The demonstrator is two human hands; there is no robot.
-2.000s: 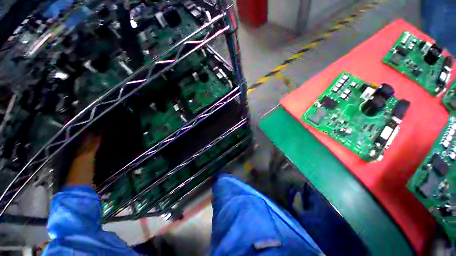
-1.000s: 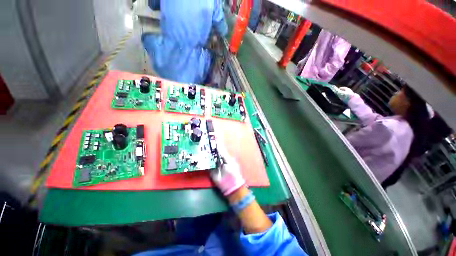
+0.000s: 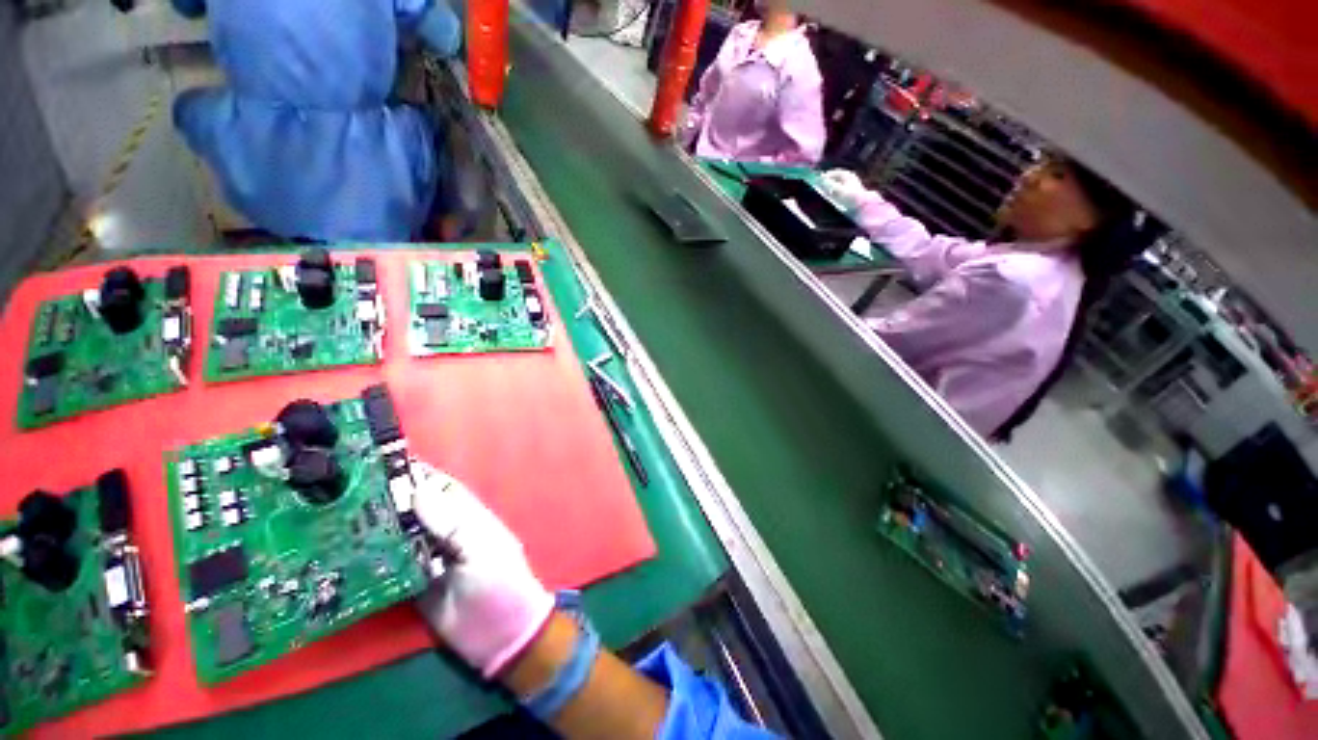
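Note:
My right hand (image 3: pixel 484 571), in a white glove with a pink cuff and a light blue wrist band, grips the right edge of a green circuit board (image 3: pixel 275 542) at its silver connector. The board is over the front of the red mat (image 3: pixel 506 434); I cannot tell whether it is slightly raised. Two black round cans stand near its back edge. Another board (image 3: pixel 65 622) lies to its left, cut off by the picture's edge. Three boards lie behind: back left (image 3: pixel 109 347), back middle (image 3: pixel 296 318) and back right (image 3: pixel 480 307). My left hand is not in view.
A dark slim tool (image 3: pixel 622 431) lies on the green bench edge, right of the mat. Beyond is a green conveyor (image 3: pixel 752 419) with metal rails and boards (image 3: pixel 954 549) on it. A person in blue (image 3: pixel 311 116) is ahead; two people in pink are across the conveyor.
The view has swung from the rack to the bench, then closer and rightward. My left hand, seen earlier at the rack, is out of view. My right hand stays at the same board's edge.

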